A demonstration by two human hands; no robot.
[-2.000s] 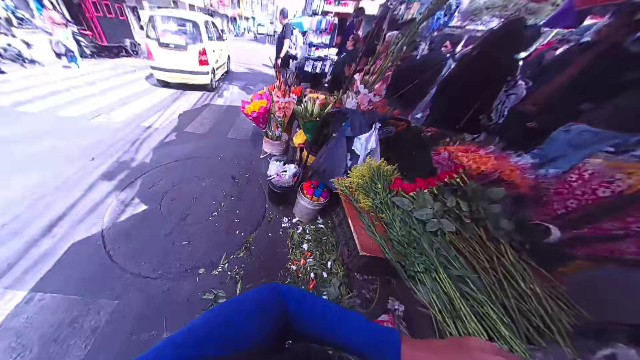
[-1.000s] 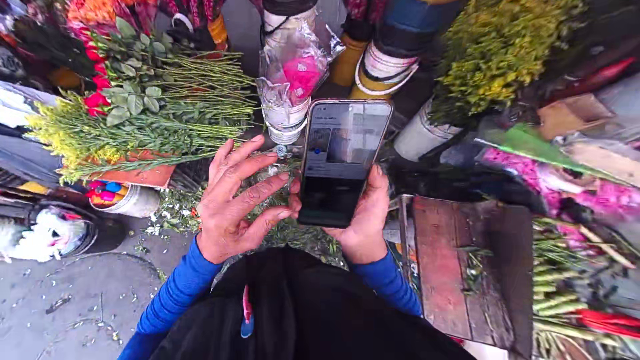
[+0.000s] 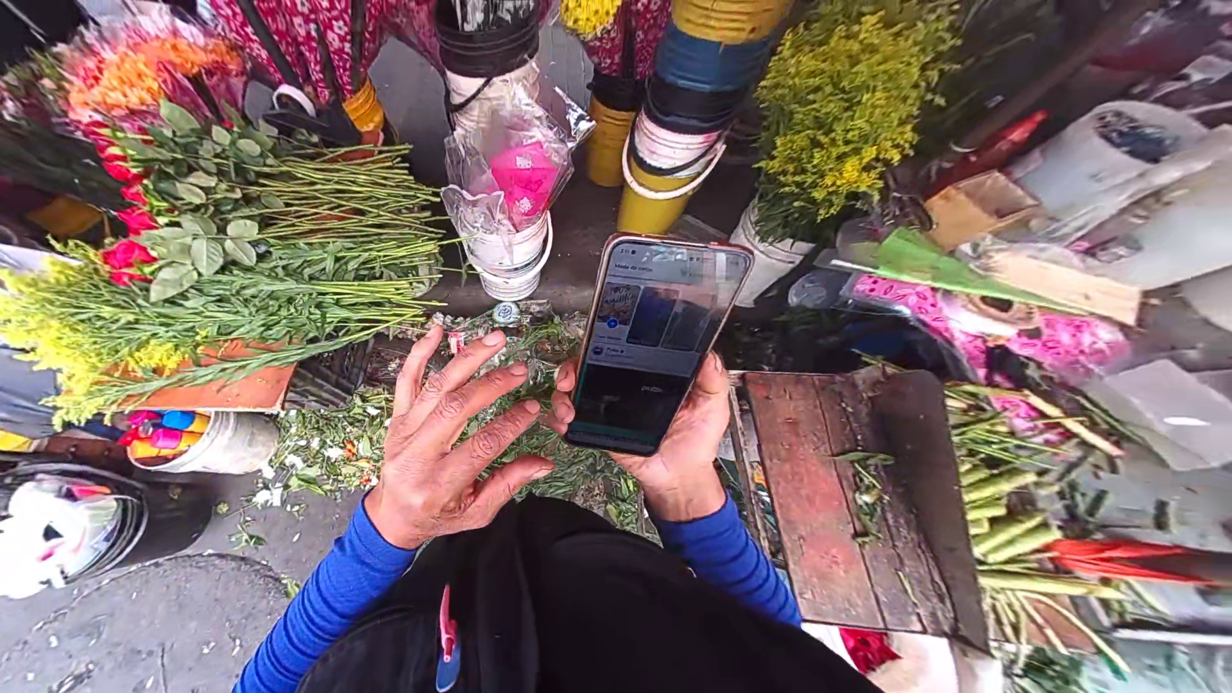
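A smartphone (image 3: 654,351) with its screen lit lies in my right hand (image 3: 674,443), whose fingers and thumb wrap its lower edges. Just left of it, my left hand (image 3: 452,443) hovers palm down with its fingers spread, holding nothing and apart from the phone. Cut green stems (image 3: 356,202) with red roses (image 3: 125,255) and yellow blooms (image 3: 58,318) lie in a pile at the left. Behind the hands, a white bucket (image 3: 510,255) holds a clear-wrapped pink bundle (image 3: 525,183).
A worn wooden board (image 3: 808,500) is right of my right arm. Yellow flowers (image 3: 837,106) stand in a white bucket (image 3: 765,252) behind. Stacked buckets (image 3: 664,178) stand at the back centre. Leaf scraps (image 3: 332,443) litter the ground; a black bucket (image 3: 168,510) is at the lower left.
The view has swung from the street down to the flowers and my hands, which now show with the phone. Since one second ago, my left hand remains spread beside the phone.
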